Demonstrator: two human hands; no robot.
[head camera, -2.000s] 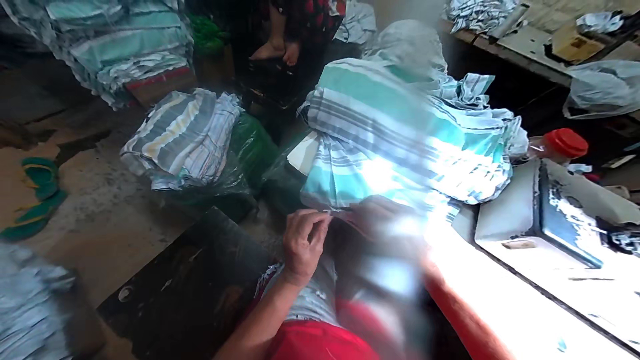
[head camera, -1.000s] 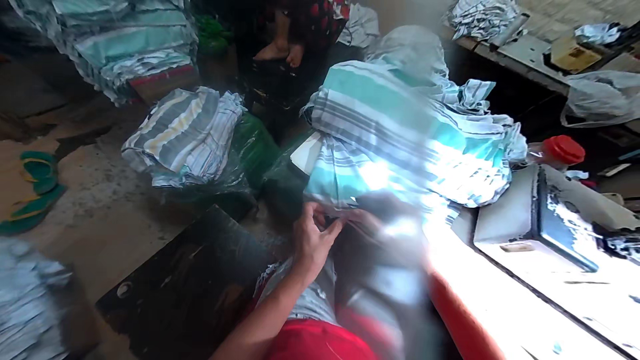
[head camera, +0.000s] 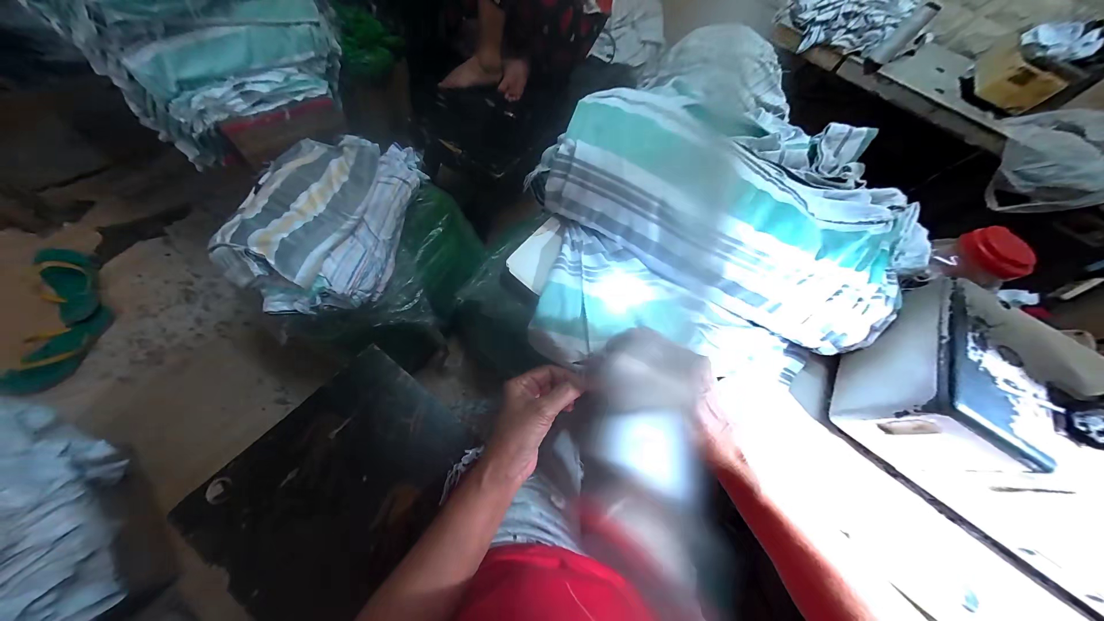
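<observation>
My left hand (head camera: 536, 410) is at the lower edge of a stack of striped cloths, thumb and fingertips pinched together, seemingly on the cloth edge; a blur hides what lies between them. To its right, my right hand (head camera: 711, 414) is partly hidden by the same blurred patch, so its fingertips do not show. Just beyond both hands, green, white and grey striped cloth (head camera: 595, 319) hangs down. Above it a thick folded pile of similar striped cloths (head camera: 673, 190) rests beside the sewing machine (head camera: 893, 371).
Another striped cloth bundle (head camera: 310, 216) sits on green plastic at left. A dark board (head camera: 328, 500), green flip-flops (head camera: 65, 302) and a pale cloth stack (head camera: 52, 517) are on the left. A person's bare feet (head camera: 487, 76) show at the top. A red-lidded jar (head camera: 996, 253) stands right.
My hands have moved apart: they were close together at the cloth's lower edge, and my right hand is now farther right.
</observation>
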